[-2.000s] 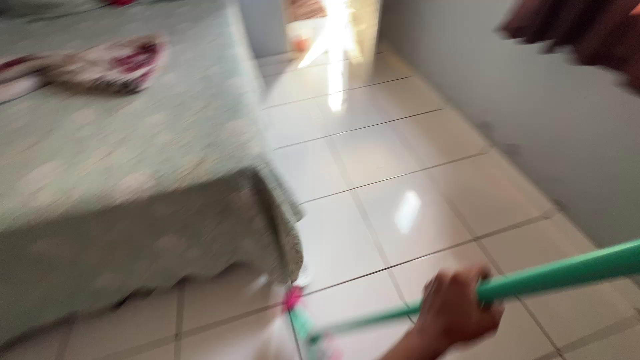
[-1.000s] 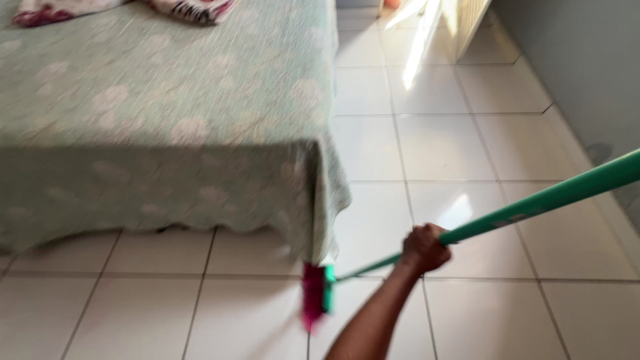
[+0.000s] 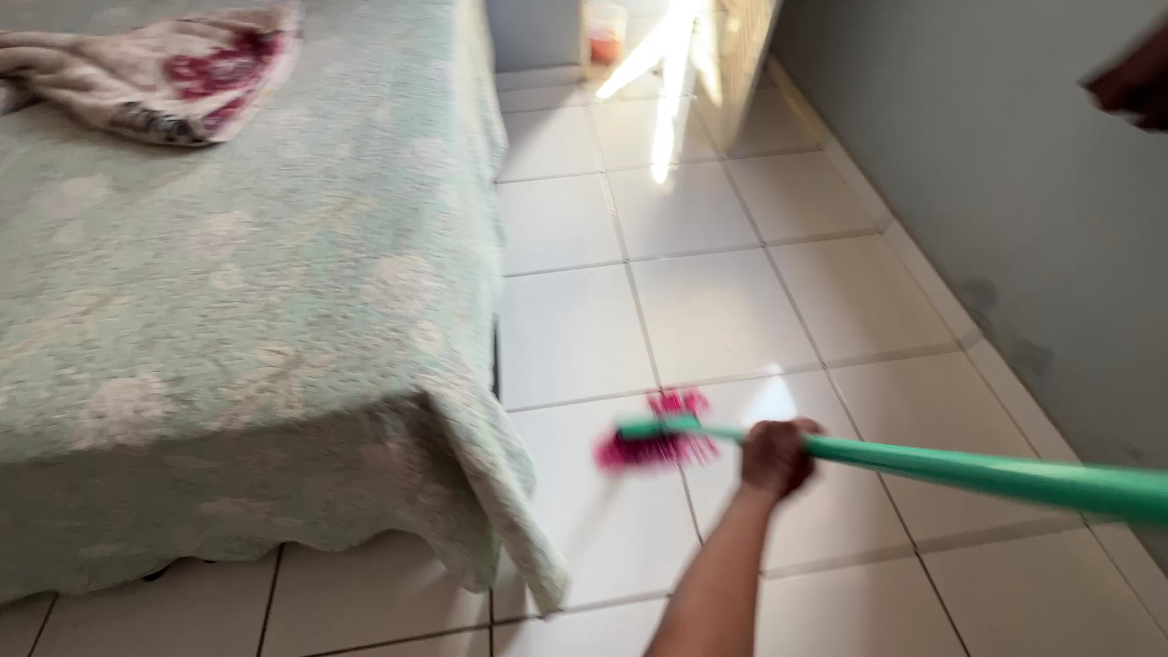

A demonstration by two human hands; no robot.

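Note:
A broom with a green handle [image 3: 958, 467] runs from the right edge to the middle of the view. Its green head carries pink bristles [image 3: 652, 449], blurred, over the white tiled floor to the right of the bed's hanging cover. My left hand [image 3: 780, 456] is closed around the lower part of the handle, not far from the head, its forearm reaching up from the bottom edge. The handle's upper end lies outside the view, and my right hand does not show.
A bed with a pale green floral cover [image 3: 274, 301] fills the left side, a patterned cream and maroon blanket [image 3: 182, 78] on it. A grey wall [image 3: 985, 182] borders the floor at right. Farther back, sunlight falls near a slatted panel [image 3: 753, 64] and a container with something reddish [image 3: 605, 36].
The broom head has moved from beside the bed cover's front corner to the tiles right of the bed. My left hand has stayed closed on the handle. The view has shifted.

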